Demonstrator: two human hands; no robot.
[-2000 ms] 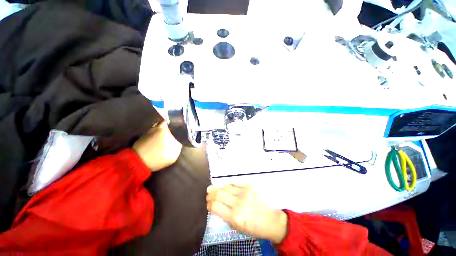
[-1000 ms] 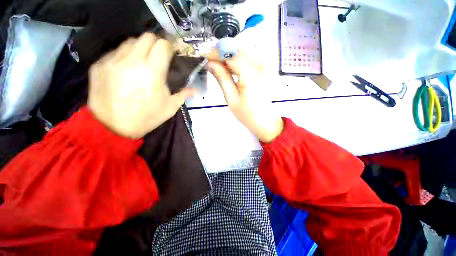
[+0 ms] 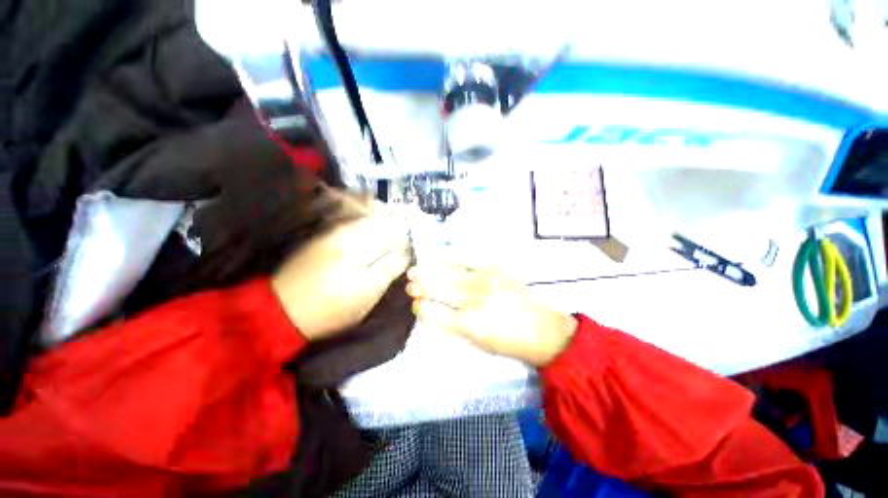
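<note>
The dark brown jacket (image 3: 229,185) lies heaped left of the white sewing machine (image 3: 389,112) and runs under my hands. My left hand (image 3: 346,272) lies on the brown cloth just in front of the presser foot (image 3: 389,190), fingers pressed at its edge; the view is blurred. My right hand (image 3: 487,306) is beside it on the right, fingertips at the cloth edge; whether it pinches the cloth cannot be told. A white scrap (image 3: 112,258) lies on the jacket at the left. The zipper cannot be made out.
A smartphone (image 3: 570,202) lies on the machine bed with a tan tab (image 3: 611,247) beside it. Black thread snips (image 3: 714,261) lie further right, then green and yellow scissors loops (image 3: 823,280). The machine's dark control panel (image 3: 862,165) is at the right edge. A red stool (image 3: 813,394) stands below right.
The view has tilted up, showing more of the machine head. My left hand has lowered flat onto the cloth. My right hand has drawn back from the needle area; the raised cloth edge no longer shows.
</note>
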